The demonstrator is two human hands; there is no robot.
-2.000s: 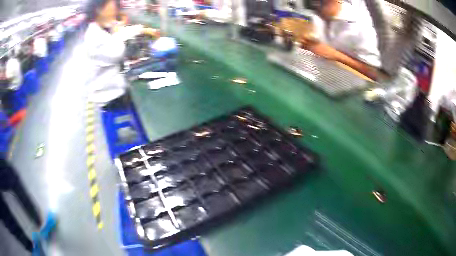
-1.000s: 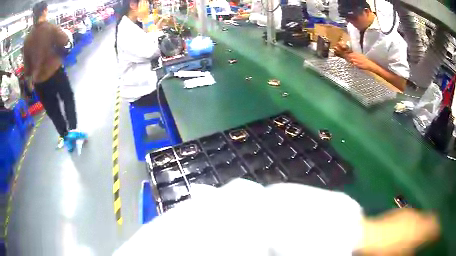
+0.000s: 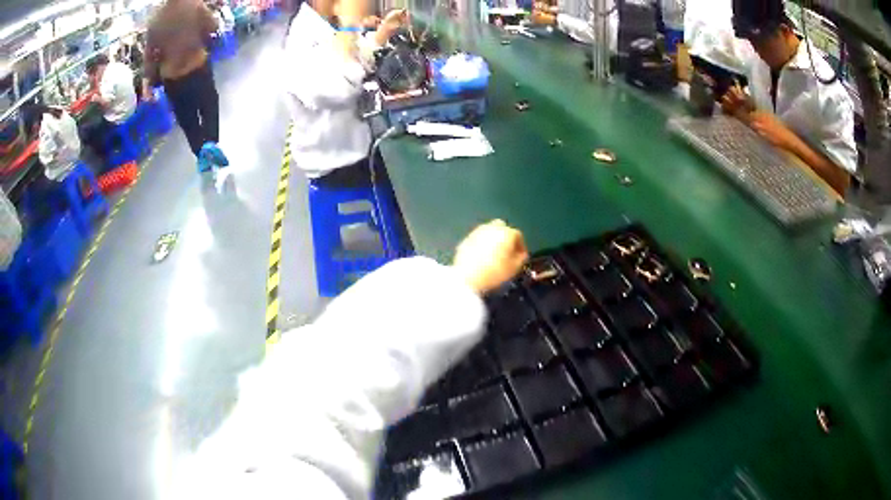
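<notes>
The black blister tray [image 3: 547,356] lies on the green bench in front of me. A few copper-rimmed watch housings sit in its back row: one [image 3: 542,270] just right of my hand, two [image 3: 627,244] near the far right corner. My left hand [image 3: 493,256], bare with a white sleeve, is over the tray's back left part. Its fingers are bunched and point away and down, so whether it holds anything is hidden. The sleeve covers the tray's left side. My right hand is out of the picture.
Loose housings lie on the mat beyond the tray [image 3: 700,269] and at right [image 3: 824,420]. A worker sits across the bench behind a clear blister tray [image 3: 757,166]. Another person stands at the bench's left side near a blue stool [image 3: 342,244]. A person is in the aisle.
My left hand has moved from the right, beyond the tray, to its back left part, now covering pockets where housings showed. The view has shifted; the person in the aisle is farther away.
</notes>
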